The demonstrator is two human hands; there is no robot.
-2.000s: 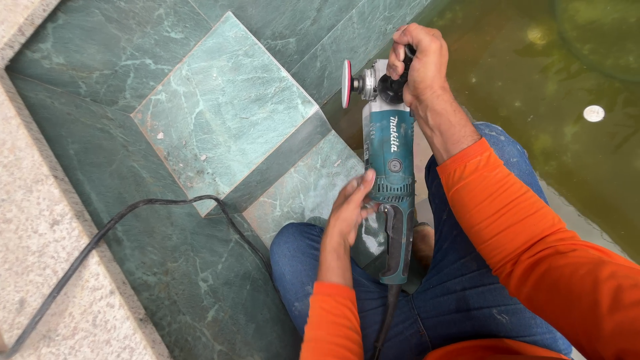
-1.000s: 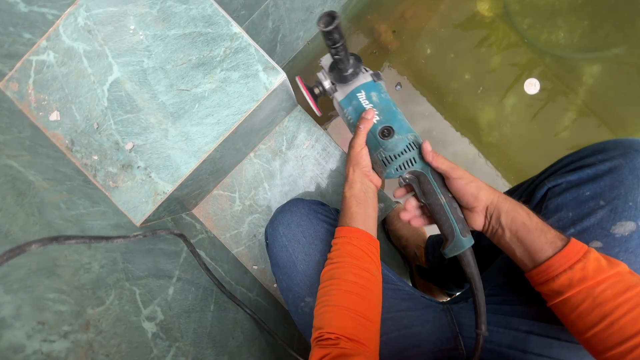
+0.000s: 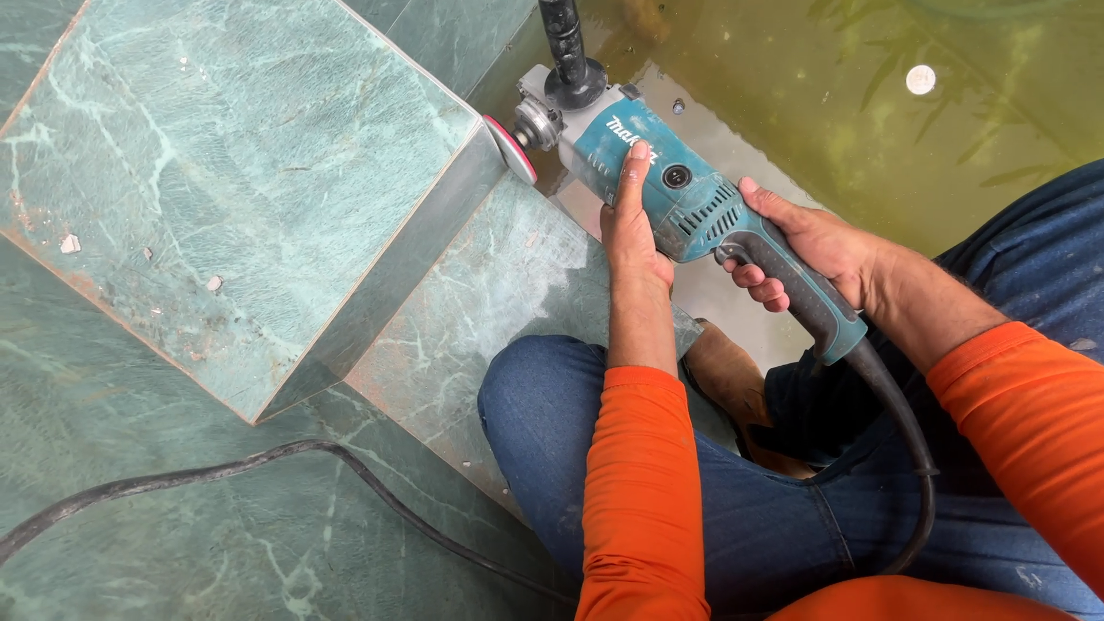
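Note:
A teal Makita angle polisher [image 3: 664,172] lies diagonally across my two hands. My left hand [image 3: 636,220] supports its body from the near side, thumb on top over the logo and fingers hidden beneath. Around the black rear handle is my right hand [image 3: 802,246], its fingers curled below by the trigger. A black side handle [image 3: 565,43] stands up from the gear head, untouched. The red and white disc pad [image 3: 511,149] is at the right corner of the upper green stone step [image 3: 250,172]; whether it touches the edge cannot be told.
A lower stone step [image 3: 483,285] adjoins my bent knee. Greenish water [image 3: 828,95] lies beyond the tool, with a round white object [image 3: 920,79] in it. A black cable [image 3: 302,447] runs across the stone at lower left. Small chips [image 3: 71,244] lie on the upper step.
Two seconds ago my right hand held the side handle; now it is on the rear handle. My left hand has moved from beside the rear handle to the tool's body. The view has shifted.

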